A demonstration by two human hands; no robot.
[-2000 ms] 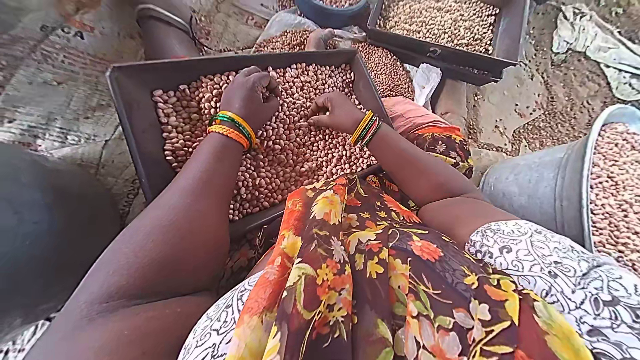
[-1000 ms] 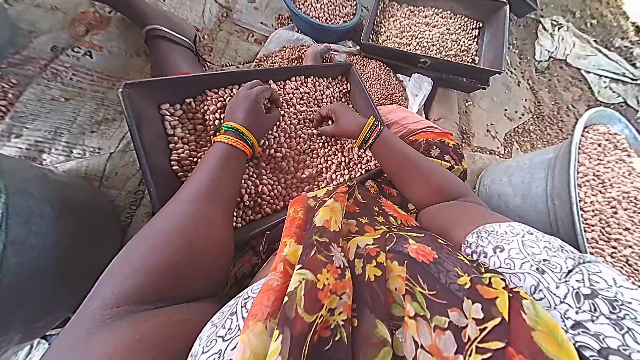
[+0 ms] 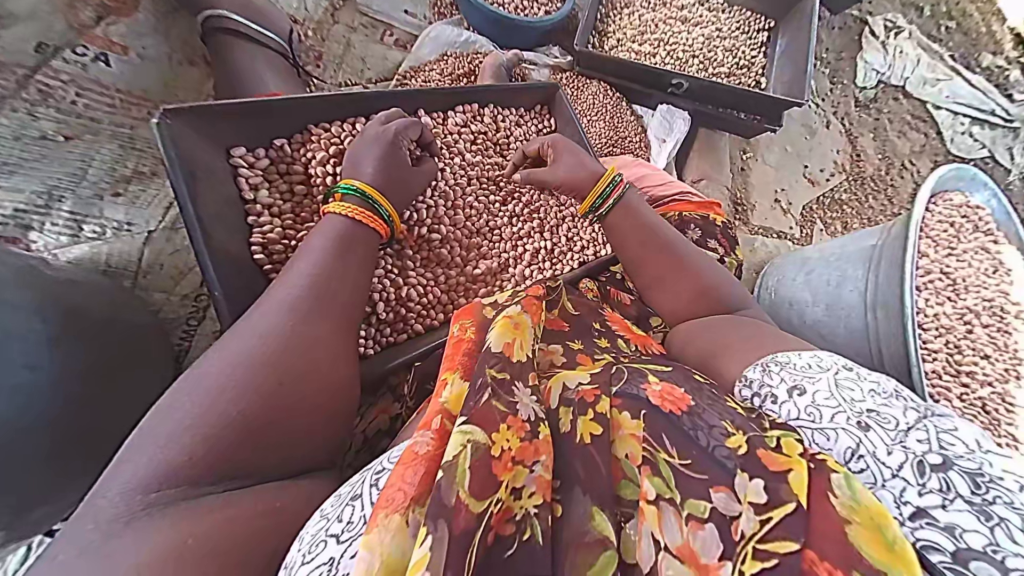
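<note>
A dark rectangular tray point(image 3: 189, 200) rests across my lap, spread with shelled peanuts point(image 3: 472, 232), reddish-pink and pale. Over the left part of the peanuts is my left hand point(image 3: 392, 156), its fingers curled inward; whether a peanut is between them cannot be made out. To its right, my right hand point(image 3: 556, 166) hovers low over the peanuts near the tray's right wall, thumb and forefinger close together, the gap between them too small to judge. Yellow, orange and green bangles circle both wrists.
A metal bucket point(image 3: 840, 280) of peanuts leans at the right. Beyond the tray are a peanut heap point(image 3: 604, 112), a blue basin point(image 3: 512, 28) and a second dark tray point(image 3: 788, 56) of peanuts. Printed sacking point(image 3: 80, 152) covers the ground at left, beside a dark rounded container point(image 3: 72, 392).
Both hands have stayed over the peanuts in the tray, with small shifts of the fingers. The right hand's fingers look more extended than one second ago.
</note>
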